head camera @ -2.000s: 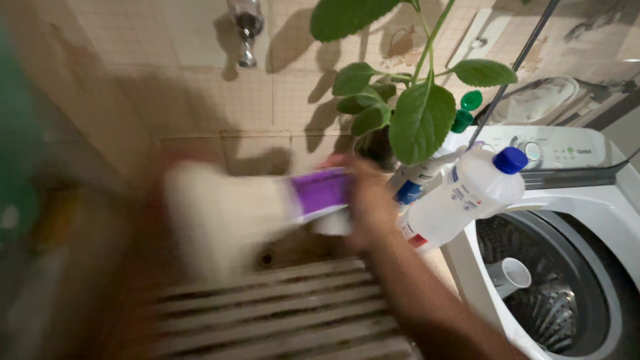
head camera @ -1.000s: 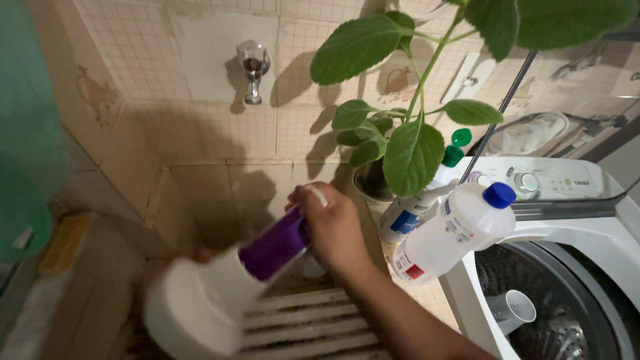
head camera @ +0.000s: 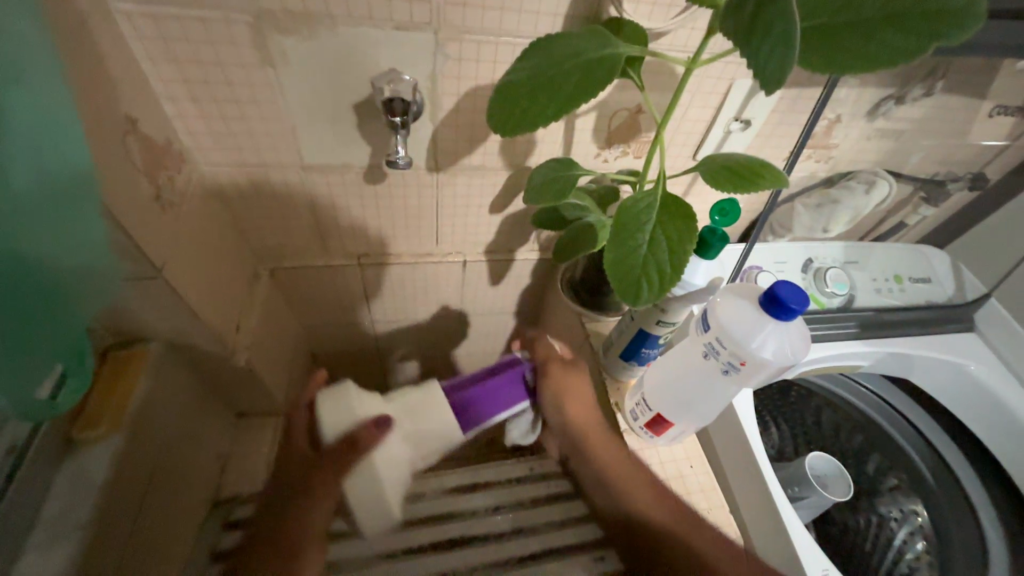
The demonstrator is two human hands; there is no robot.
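In my left hand (head camera: 320, 456) is the wide cream-white end of a blurred object (head camera: 384, 448), with my thumb over its near side. The object narrows toward a purple section (head camera: 490, 394). My right hand (head camera: 560, 384) grips the far end of that purple section, and something small and white (head camera: 523, 427) shows below the fingers. Both hands are above the ribbed washboard of a laundry sink (head camera: 480, 512), below a chrome tap (head camera: 398, 120) on the tiled wall. Part of each hand's fingers is hidden.
A potted leafy plant (head camera: 652, 248), a bottle with a green flip cap (head camera: 640, 336) and a clear bottle with a blue cap (head camera: 712, 368) stand at right. Beyond is an open top-loading washing machine (head camera: 864, 328) with a plastic cup (head camera: 820, 480) inside. Green plastic (head camera: 48, 208) hangs at left.
The white and purple object is less blurred and now lies at a flatter tilt. My left hand now shows plainly on its wide end. My right hand has kept its hold on the purple part.
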